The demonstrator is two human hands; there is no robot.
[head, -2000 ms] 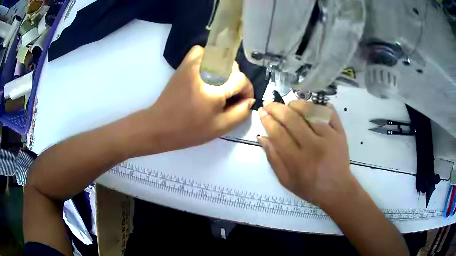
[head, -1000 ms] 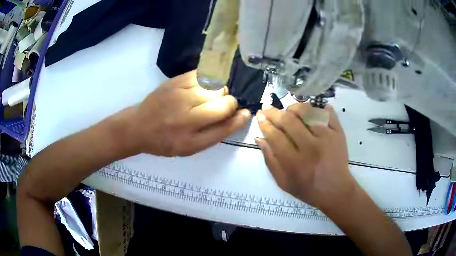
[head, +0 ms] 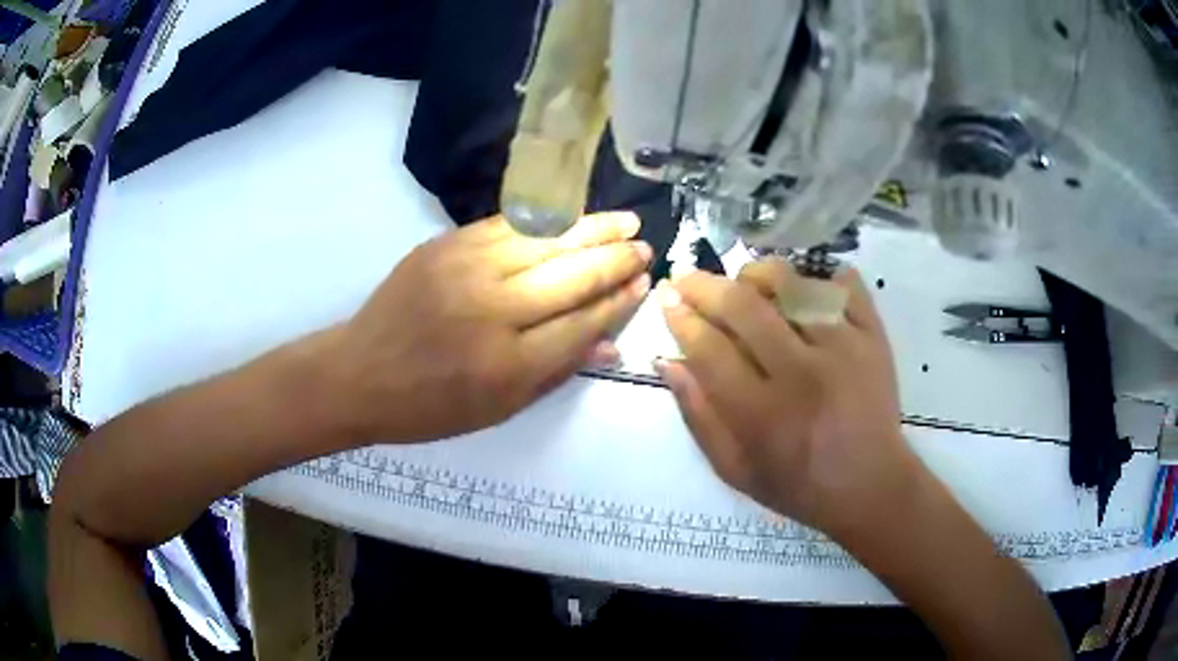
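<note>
The black garment piece (head: 459, 123) lies on the white table left of and behind the needle area, and runs to the upper left. Its near edge reaches the presser foot (head: 691, 213) of the sewing machine head (head: 775, 103). My left hand (head: 485, 316) lies flat on the near edge of the cloth, fingers stretched toward the foot. My right hand (head: 795, 381) rests just right of and in front of the foot, fingers bent, fingertips down at a small dark bit of cloth. Whether it grips the cloth is hidden.
The pale lamp tube (head: 553, 142) hangs over my left fingers. Black and silver snips (head: 1001, 323) lie right of my right hand, beside dark fabric strips (head: 1085, 387). A printed ruler (head: 517, 508) runs along the front edge. A purple basket (head: 80, 245) stands at far left.
My left hand was pinching the cloth near the foot, drew back left, and now lies flatter with fingers straighter. My right hand has hardly moved.
</note>
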